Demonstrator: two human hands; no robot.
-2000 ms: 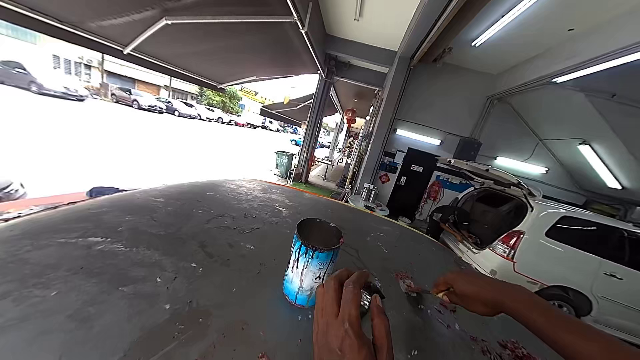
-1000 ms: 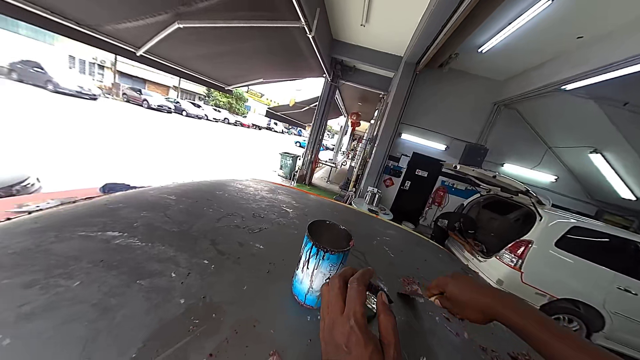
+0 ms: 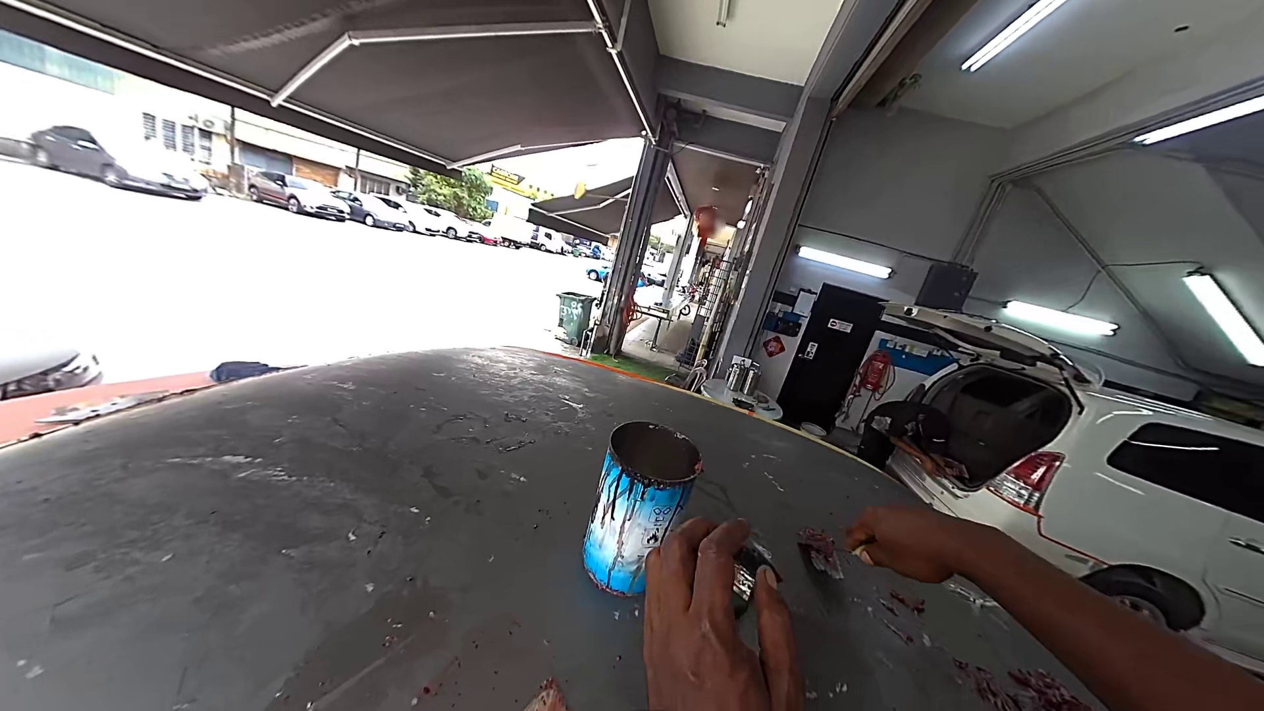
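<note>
A blue and white metal can (image 3: 635, 523), open at the top and streaked with dark drips, stands upright on a dull grey curved panel (image 3: 395, 464). Just right of the can, my left hand (image 3: 706, 612) has its fingers curled around a small dark object (image 3: 752, 578), which is partly hidden by the fingers. Further right, my right hand (image 3: 904, 543) grips the pale handle of a scraper (image 3: 820, 553), whose blade is smeared with reddish flakes and lies close to the panel. Reddish scrapings (image 3: 1017, 686) are scattered on the panel below my right forearm.
Beyond the panel's right edge is a white car (image 3: 1136, 494) with its tailgate raised and a person (image 3: 913, 434) bending at its rear. Metal containers (image 3: 743, 375) stand on a small round table (image 3: 726, 395). A green bin (image 3: 575, 316) stands near a pillar (image 3: 642, 237).
</note>
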